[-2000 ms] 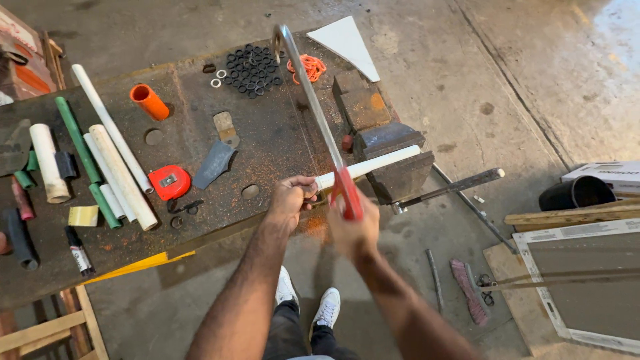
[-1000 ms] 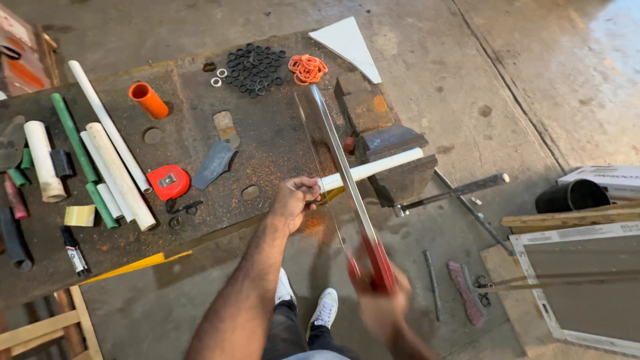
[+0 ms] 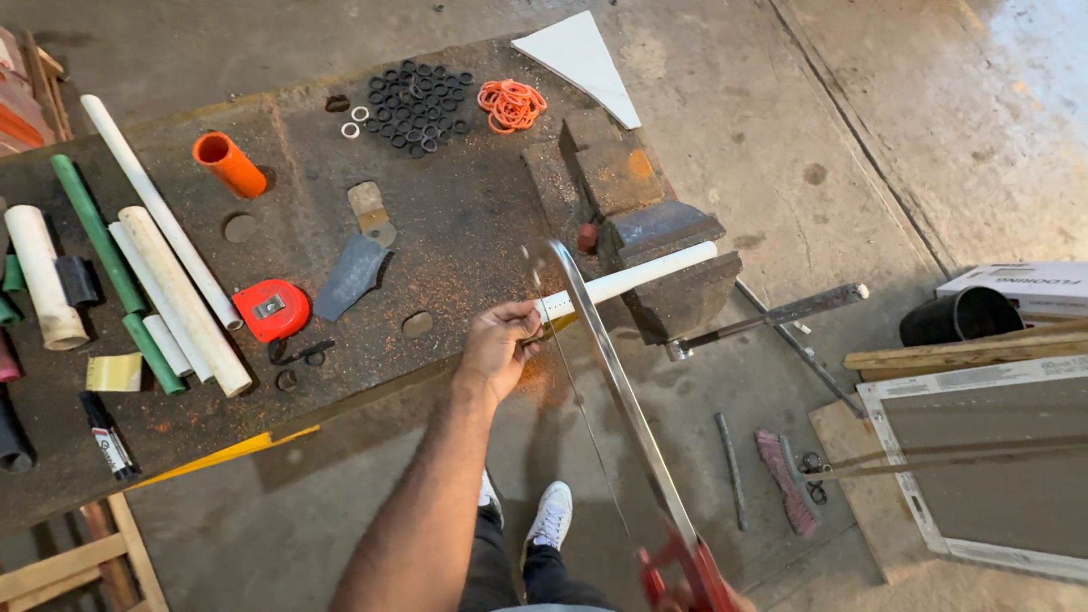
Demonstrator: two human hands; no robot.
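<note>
A white plastic pipe is clamped between the jaws of a bench vise, its free end pointing left. My left hand grips that end, with thumb and fingers around it. At the bottom edge my right hand, mostly out of view, holds the red handle of a hacksaw. The saw's thin blade crosses the pipe just right of my left fingers; a row of small dark marks shows on the pipe there. Whether the blade is in a cut, I cannot tell.
Several white pipes and green pipes, a red tape measure, an orange tube, black rings and orange rings lie or stand on the steel bench. The vise handle juts out right.
My right hand has moved down with the hacksaw, away from the pipe, to the bottom edge of the view. My left hand has stayed at the pipe's end.
</note>
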